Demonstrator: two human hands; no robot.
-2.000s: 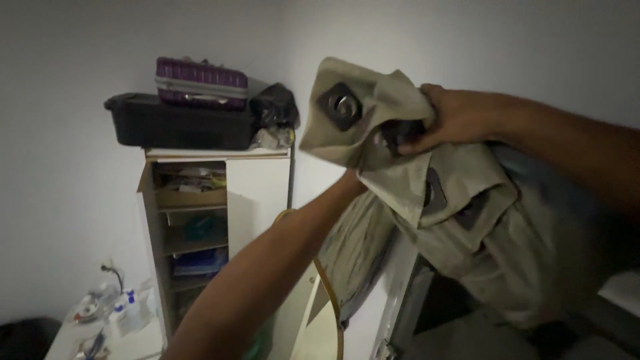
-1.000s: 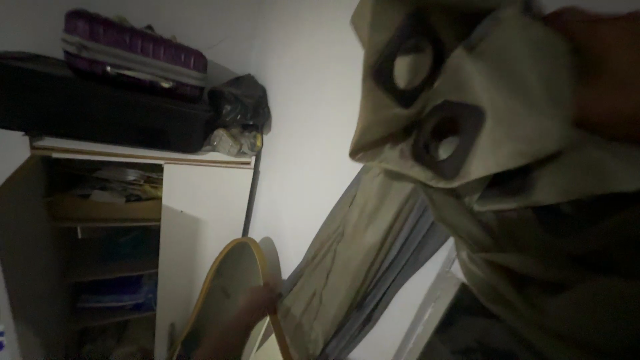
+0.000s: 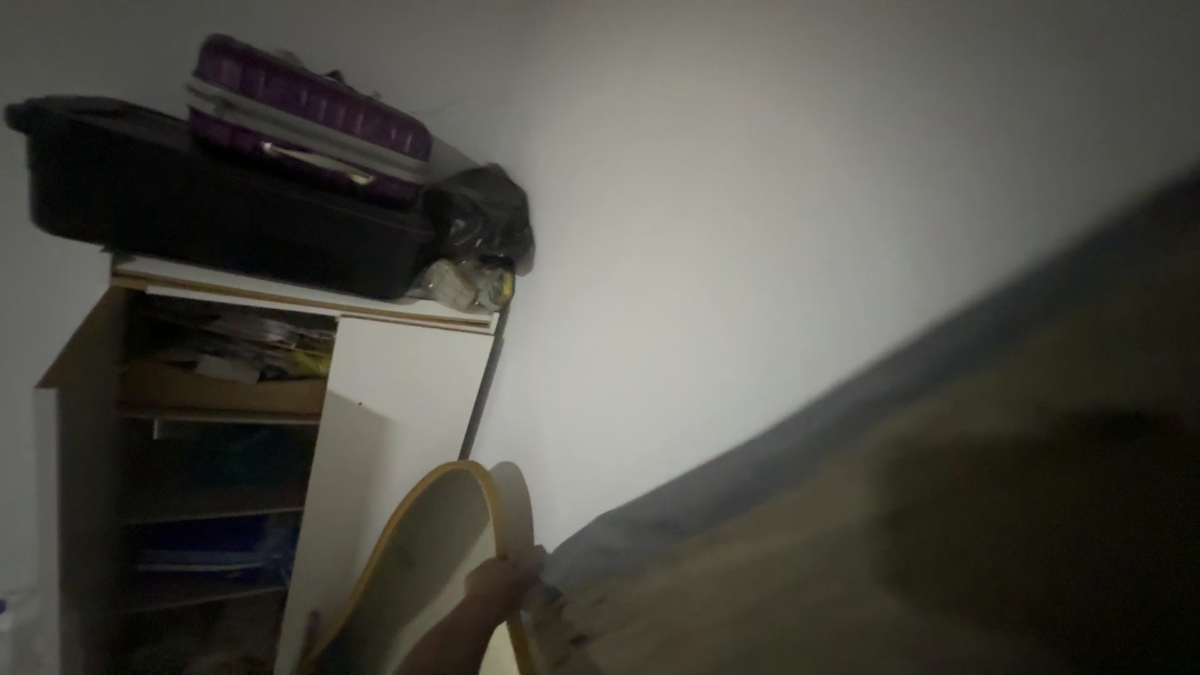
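My left hand [image 3: 506,577] is low in the middle of the view, at the right side of a wood-framed mirror [image 3: 422,553]. Its fingers are closed around the near end of a grey and olive curtain [image 3: 712,544], though dim light blurs the grip. The curtain stretches from there up to the right edge, large and blurred in the foreground. My right hand is out of view or hidden by the dark cloth. The curtain's eyelets do not show.
A white cabinet [image 3: 403,403] with an open left door and filled shelves stands at left. On top are a black lidded bin [image 3: 216,206], a purple suitcase [image 3: 309,112] and a black plastic bag [image 3: 483,216]. A white wall [image 3: 712,234] rises behind the curtain.
Two seconds ago both hands were up at the curtain's eyelet end. My left hand has since come down beside the mirror, and the eyelets and right hand have left view. The curtain now stretches out.
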